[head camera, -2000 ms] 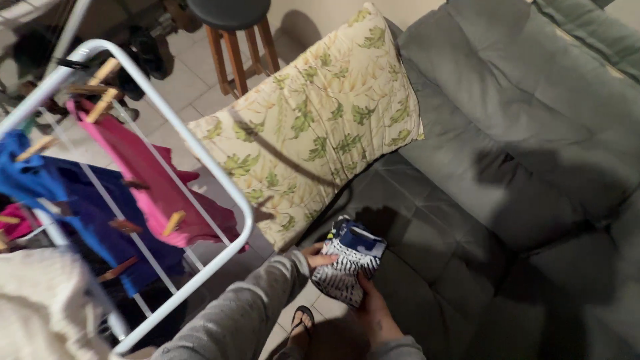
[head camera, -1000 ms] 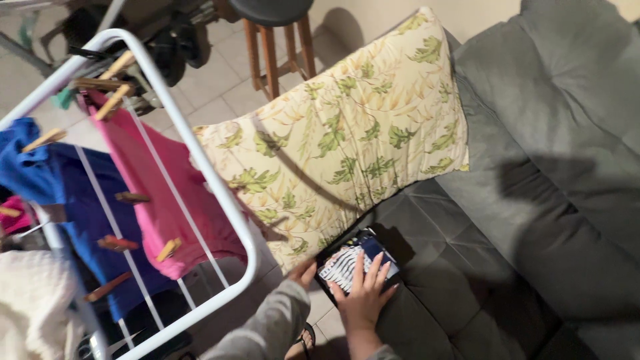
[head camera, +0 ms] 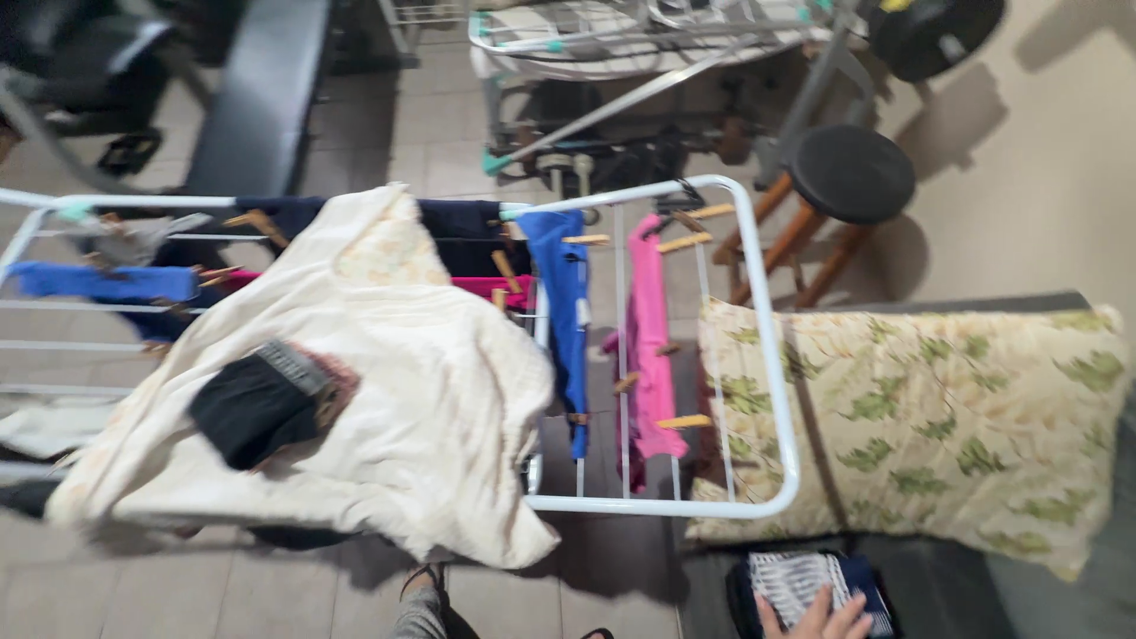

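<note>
One hand, which looks like my right hand (head camera: 821,614), lies with fingers spread on a folded black-and-white patterned cloth (head camera: 796,581) with a navy part, on the sofa at the bottom right edge. My left hand is out of view. On the drying rack (head camera: 661,508) a cream blanket (head camera: 426,390) is draped, and a folded black garment (head camera: 253,408) with a grey waistband lies on top of it, beside a brownish cloth (head camera: 337,382). Pink (head camera: 652,346) and blue (head camera: 564,311) garments hang from the rack with wooden clothespins (head camera: 683,422).
A leaf-patterned cushion (head camera: 932,426) rests on the dark grey sofa (head camera: 941,577), right of the rack. Behind stand a black-topped wooden stool (head camera: 852,173), an ironing board (head camera: 612,53) and a padded bench (head camera: 257,106). A foot in a sandal (head camera: 422,577) is on the tiled floor.
The view has swung left over the rack. The patterned cloth, in both hands two seconds ago, now lies on the sofa under one hand; the left hand has left the view.
</note>
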